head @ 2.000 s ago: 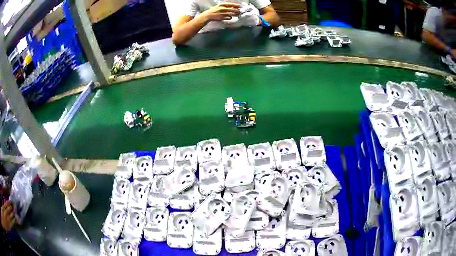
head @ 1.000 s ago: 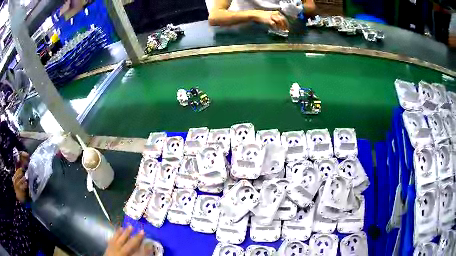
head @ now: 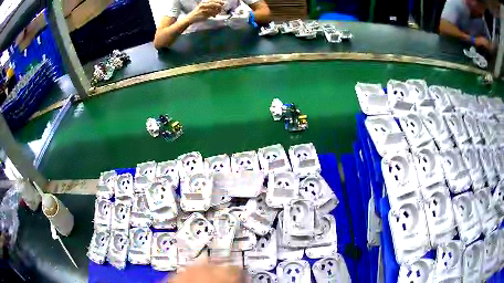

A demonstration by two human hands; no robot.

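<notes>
One bare hand, apparently my left hand (head: 213,272), shows at the bottom edge, cut off and strongly blurred. It is over the lower middle of the white socket housings (head: 196,190); whether it holds one cannot be told. My right hand is not in view. The housings lie in rows and loose overlapping piles on a blue tray (head: 331,166), most with the three-slot recess up. Near the pile's middle, a housing (head: 246,184) looks blurred and lies crosswise.
Two wired circuit-board assemblies (head: 293,117) lie on the green conveyor belt (head: 221,97). Stacked blue trays with housings (head: 400,171) stand at right. A white cup (head: 58,214) and thin stick (head: 66,251) are at left. A person (head: 204,16) works across the belt; another is far right.
The view swung right, then left again. A hand appeared at lower left a second ago; now a blurred hand is at bottom centre. A housing now lies crosswise in the pile's middle.
</notes>
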